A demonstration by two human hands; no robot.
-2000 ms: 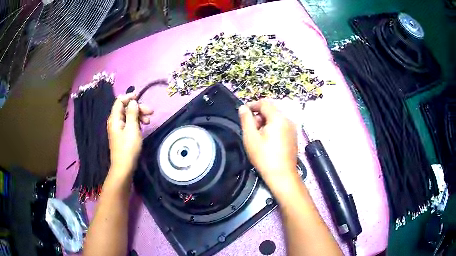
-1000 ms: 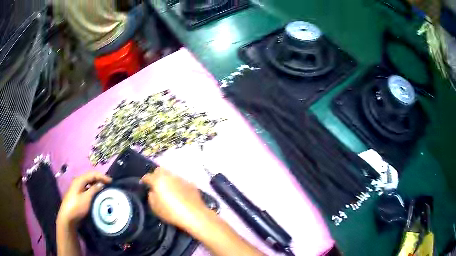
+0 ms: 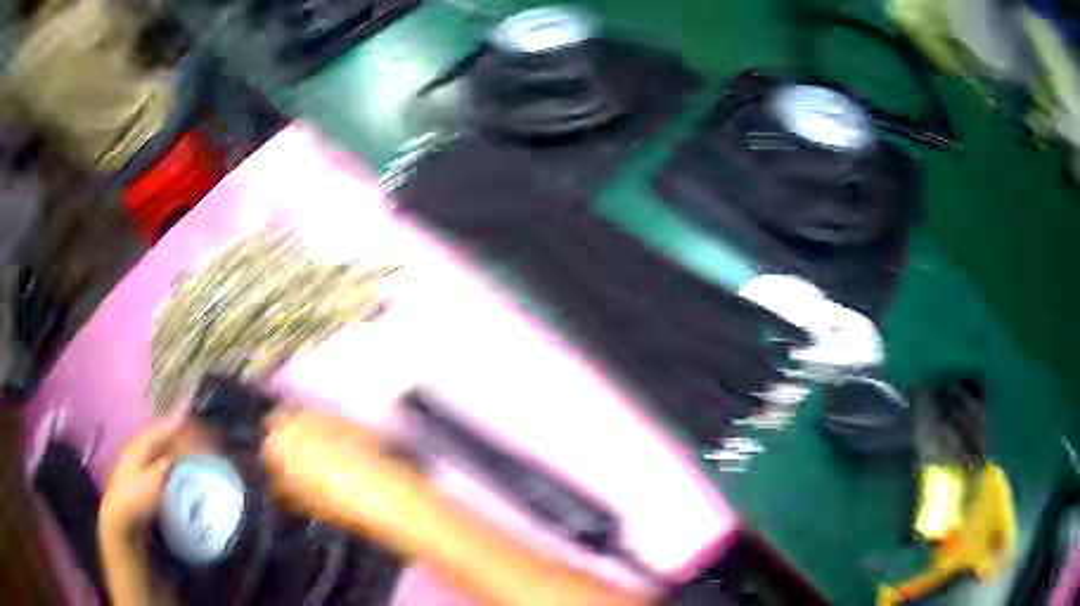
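The picture is strongly blurred. A speaker driver (image 3: 201, 509) with its silver magnet facing up lies at the lower left, on its black speaker panel (image 3: 227, 400). My left hand (image 3: 140, 468) is at the left side of the driver, with its fingers curled. My right hand (image 3: 302, 447) is on the other side, at the panel's upper part. The blur hides what the fingers of either hand touch or hold. The electric screwdriver (image 3: 509, 471) lies on the pink table (image 3: 569, 391), to the right of my right forearm.
A pile of small metal clips (image 3: 255, 308) lies beyond my hands. A lead bundle (image 3: 592, 296) and two speakers (image 3: 545, 83) (image 3: 829, 178) lie on the green bench (image 3: 758, 533), with a yellow soldering gun (image 3: 971, 521). A red object (image 3: 175, 184) stands at the upper left.
The view has swung to the right, so the table and both hands sit further left and lower, and more of the green bench shows. Both hands remain beside the driver.
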